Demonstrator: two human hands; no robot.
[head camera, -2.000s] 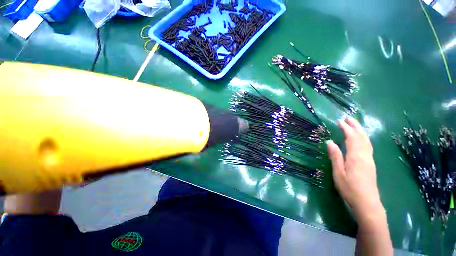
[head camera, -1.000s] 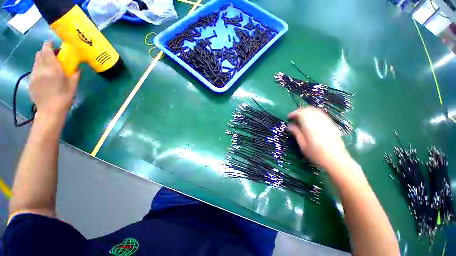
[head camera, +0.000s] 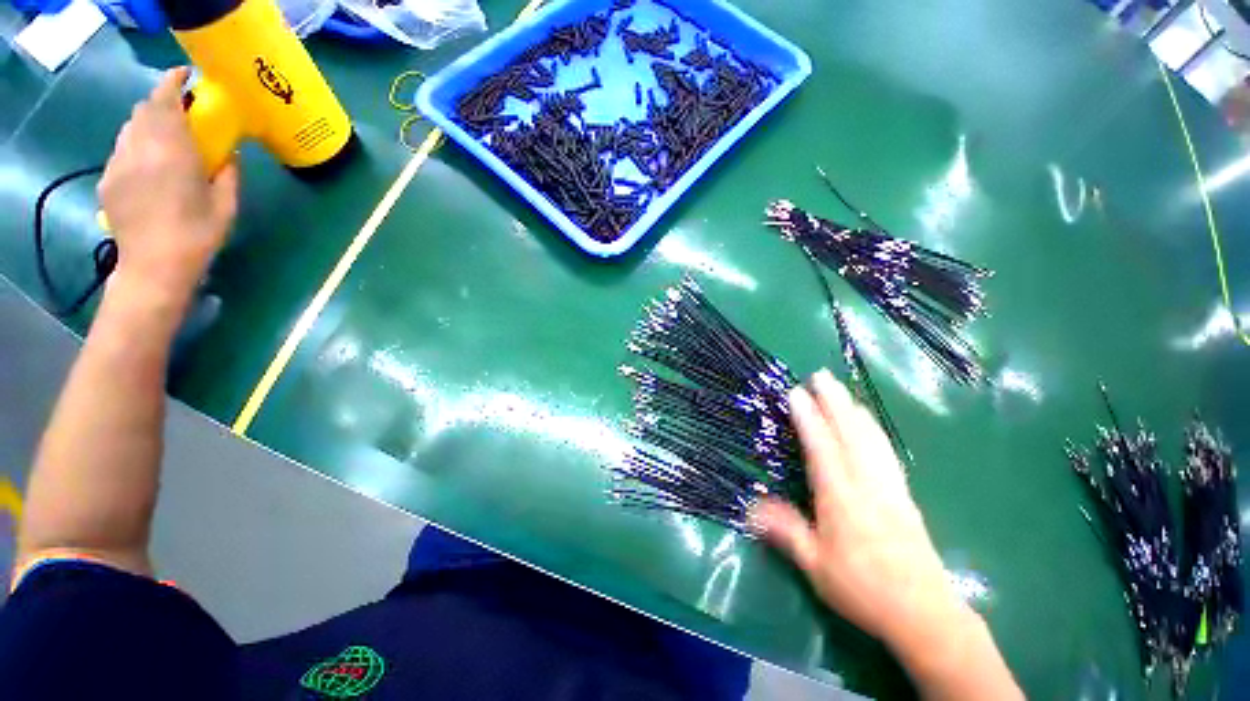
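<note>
The yellow heat gun (head camera: 281, 96) lies at the upper left, its black end against the mat. My left hand (head camera: 167, 185) is around its handle; the fingertips are partly hidden. A row of sleeved black wires (head camera: 699, 377) lies fanned on the mat in the middle. My right hand (head camera: 850, 500) is over the wires' right ends, thumb on the near side and fingers on the far side, gathering them; the palm hides those ends. A loose bundle of black wires (head camera: 891, 274) lies beyond, with a few single wires between it and my right hand.
A blue tray (head camera: 610, 247) of short black tubing pieces is beyond the wires. A clear plastic bag (head camera: 418, 17) is at the top left. A larger wire pile (head camera: 1152, 534) lies at the far right. Yellow tape (head camera: 336, 281) crosses the green mat (head camera: 480, 329). A black cord is at the left.
The heat gun has gone from over the wires to the upper left. My right hand has come onto the right side of the row, whose wires are now drawn together there.
</note>
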